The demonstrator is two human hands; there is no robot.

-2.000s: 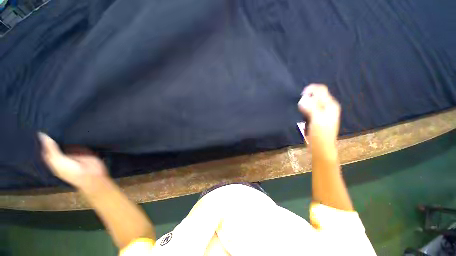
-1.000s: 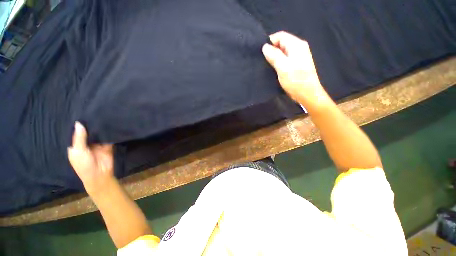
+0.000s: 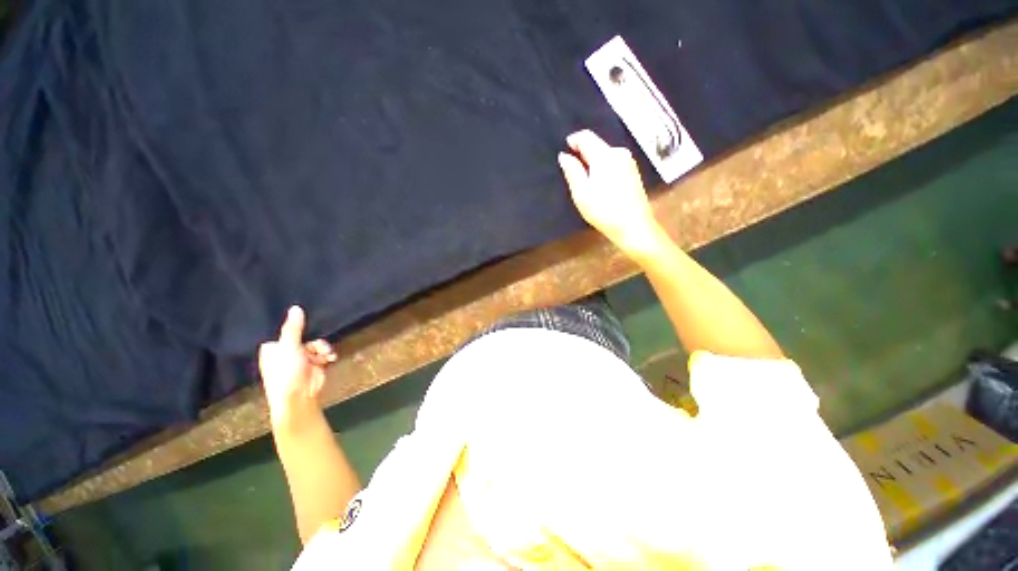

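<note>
Dark navy-black fabric [image 3: 391,145] covers most of the view, its near edge lying along the table side, with folds at the left. My left hand [image 3: 296,363] is at this edge, thumb up and fingers curled; whether cloth is pinched in it is unclear. My right hand [image 3: 606,190] is over the cloth near the edge, thumb and forefinger close together; whether they grip cloth cannot be told. A white flat plate [image 3: 644,109] with a curved dark handle lies tilted on the cloth, just beyond my right hand and not held.
The worn brown table edge [image 3: 770,173] runs diagonally below the cloth. Green floor [image 3: 882,245] lies beyond it. At lower right are a printed cardboard box [image 3: 932,457] and a black plastic-like bundle [image 3: 994,390]. Metal parts [image 3: 25,524] show at the lower left.
The raised cloth has come down flatter and its edge is nearer the table side. My hands have moved closer together. The white plate, mostly hidden before, is now in full view.
</note>
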